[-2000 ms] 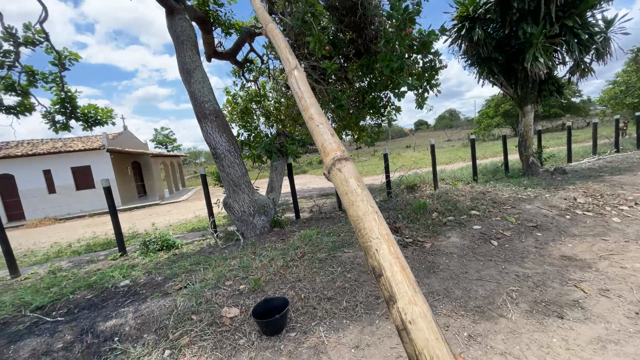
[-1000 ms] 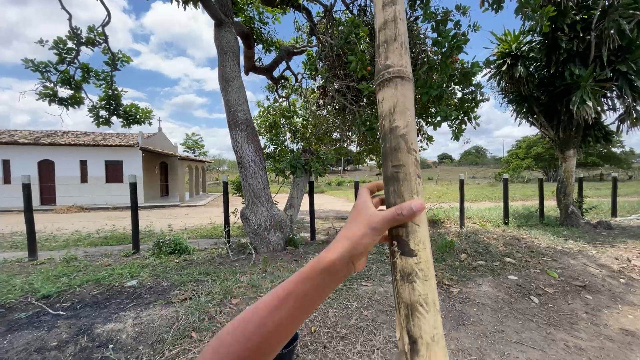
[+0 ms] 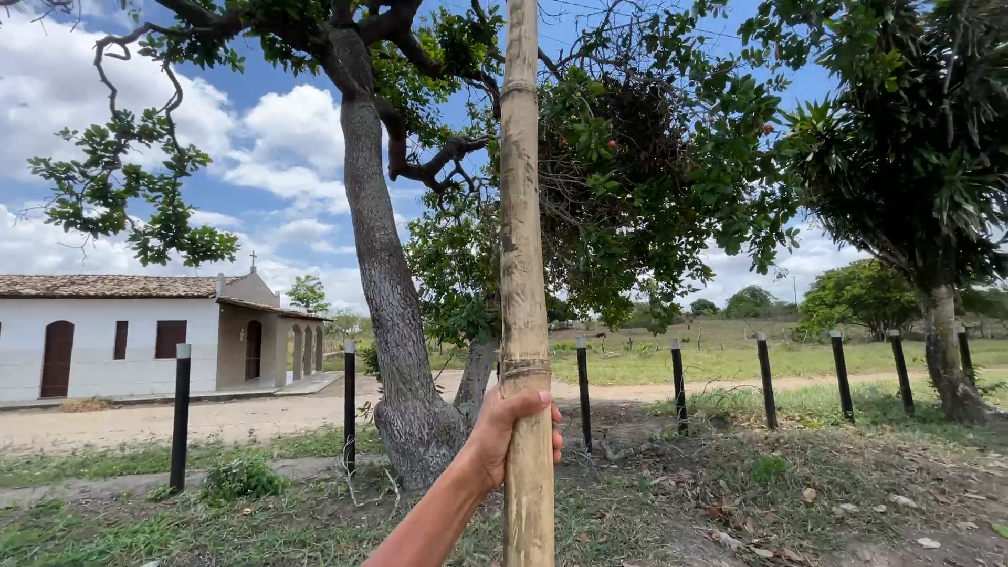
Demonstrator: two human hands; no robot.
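A thick bamboo pole [image 3: 523, 236] stands nearly upright in the middle of the view, with ringed joints and dark scuffs. Its top and bottom run out of the frame. My left hand [image 3: 516, 433] comes in from the lower left and is wrapped round the pole just below a joint. The thumb lies across the near side, and fingertips show at the right edge. My right hand is out of view.
Behind the pole rise a leaning tree trunk [image 3: 386, 260] and a leafy crown with small red fruit [image 3: 612, 144]. Dark posts with pale tops [image 3: 181, 417] form a row. A white building [image 3: 142, 339] stands left, a spiky-leaved tree [image 3: 945, 339] right.
The pole has gone from slanting to nearly upright. My left hand, absent two seconds ago, was against it with fingers spread and has now closed round it. The black bucket has left the view.
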